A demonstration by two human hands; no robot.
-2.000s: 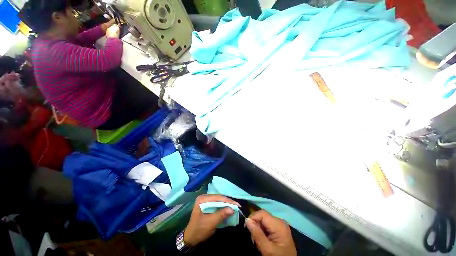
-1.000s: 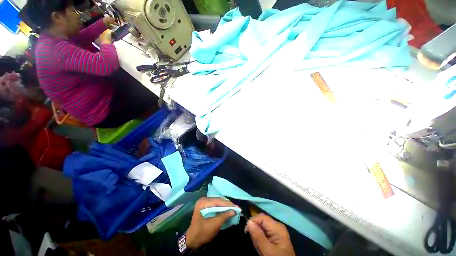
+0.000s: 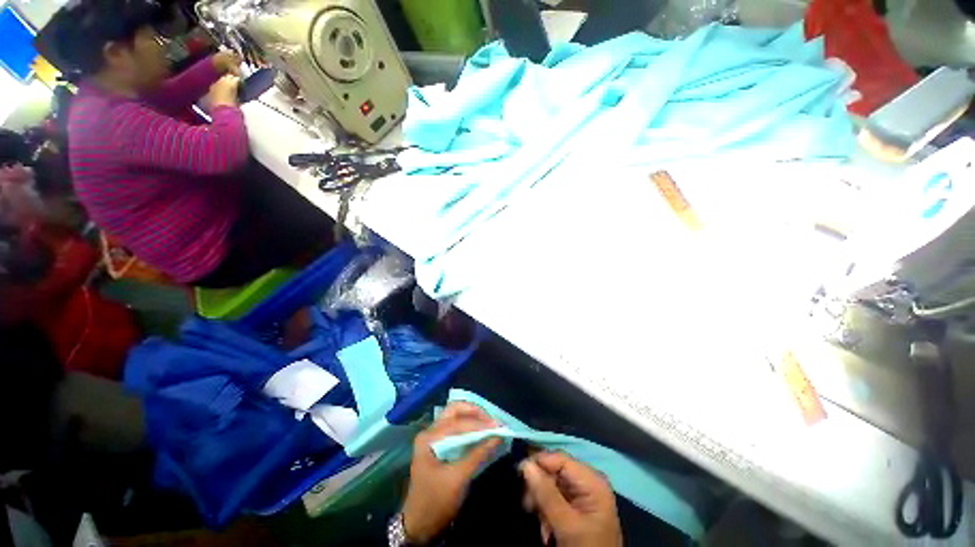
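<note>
My left hand (image 3: pixel 436 477) holds a small folded light-blue cut fabric piece (image 3: pixel 467 439) between thumb and fingers at the bottom centre. My right hand (image 3: pixel 572 500) is just to its right, thumb and fingertips pinched together near the end of the piece. Whether something tiny is between those fingertips is too small to tell. A light-blue fabric strip (image 3: pixel 641 487) lies behind both hands and slants down to the right below the table edge.
A white table (image 3: pixel 599 288) bears a light-blue fabric heap (image 3: pixel 641 96), two orange rulers (image 3: pixel 676 200), and black shears (image 3: pixel 929 500) near a sewing machine (image 3: pixel 909 288). Left are a blue crate (image 3: pixel 428 381) with royal-blue fabric (image 3: pixel 214 417), and a person (image 3: pixel 160 150) at another machine (image 3: pixel 342 64).
The view has shifted slightly. My left hand has raised and turned the folded piece, which now points toward my right hand. The thin thing earlier seen at my right fingertips is no longer clear.
</note>
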